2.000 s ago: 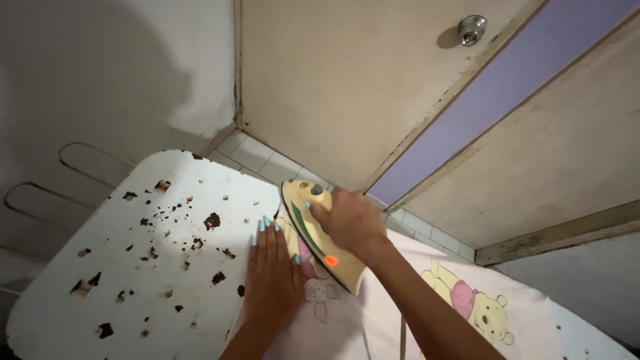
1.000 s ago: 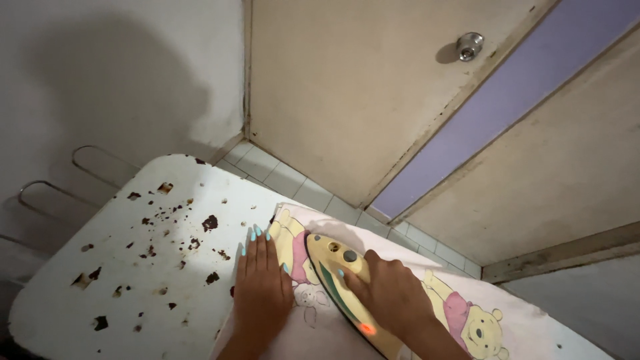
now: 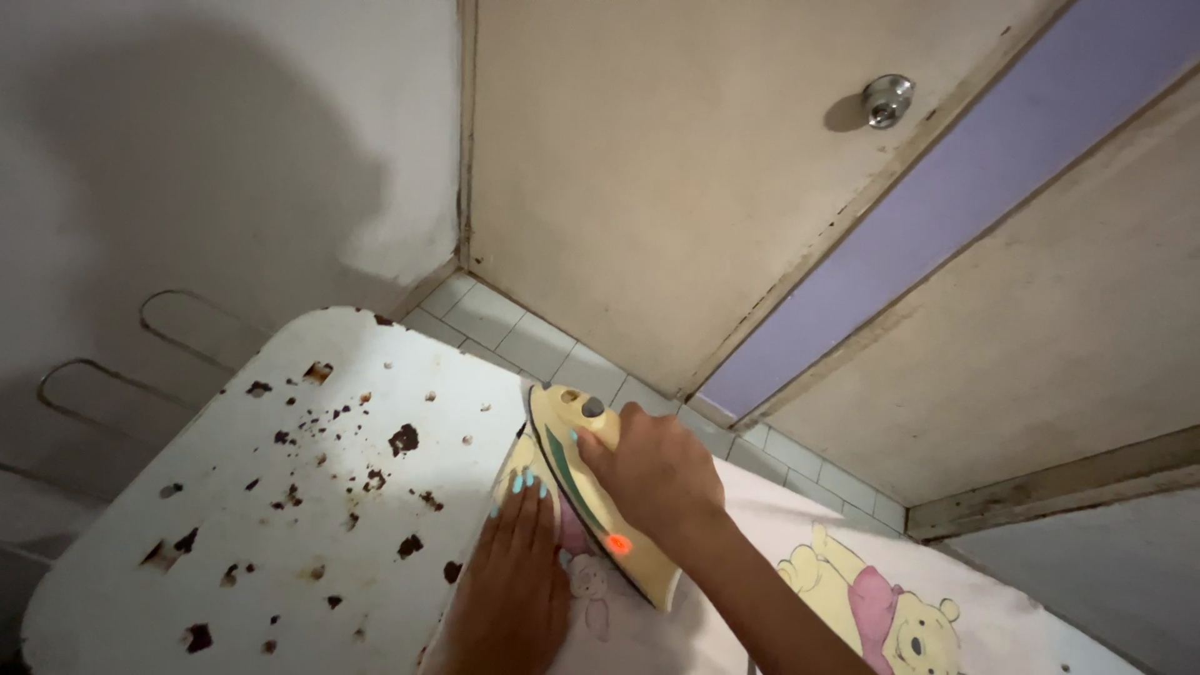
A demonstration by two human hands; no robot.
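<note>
My right hand (image 3: 656,469) grips the handle of a yellow and green clothes iron (image 3: 586,502), whose orange light glows near the heel. The iron lies on a pink cloth (image 3: 656,637) printed with yellow cartoon bears, its tip at the cloth's far left corner. Just left of the iron, my left hand (image 3: 516,572) lies flat on the cloth's left edge, palm down, fingers nearly together, with light-blue nails. It grips nothing. The cloth is spread on a white ironing board (image 3: 281,525) with rusty chipped patches. Part of the printed figure beneath the iron is hidden.
Wire loops (image 3: 108,375) stick out at the board's left, beside a grey wall (image 3: 234,141). Beyond the board are pale floor tiles (image 3: 525,342) and a beige door (image 3: 656,187) with a metal knob (image 3: 886,100). A purple strip (image 3: 891,253) runs beside the door.
The iron, in my right hand, has moved away from me and left to the cloth's far corner since one second ago. My left hand stays flat near the cloth's left edge.
</note>
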